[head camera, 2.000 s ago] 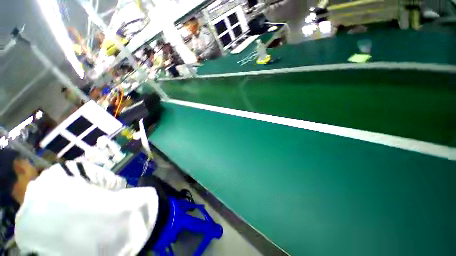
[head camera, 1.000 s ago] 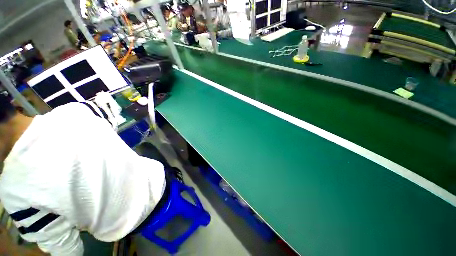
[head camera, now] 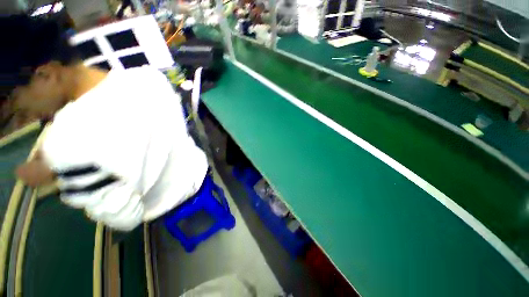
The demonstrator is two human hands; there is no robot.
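Observation:
Neither of my hands is in the picture. Nearest in front of me is the green-topped workbench, running from the lower right to the upper middle. The green conveyor belt with a white edge strip lies along its right side. A pale blurred shape shows at the bottom edge; I cannot tell what it is.
A person in a white top sits at left on a blue stool, leaning toward tube-frame racks. Behind are a monitor and a black printer. Blue crates stand under the bench. A bottle stands across the belt.
The view has turned downward and levelled from its earlier tilt. The seated person has turned and leaned left toward the racks, which now show more. The pale shape at the bottom edge is new.

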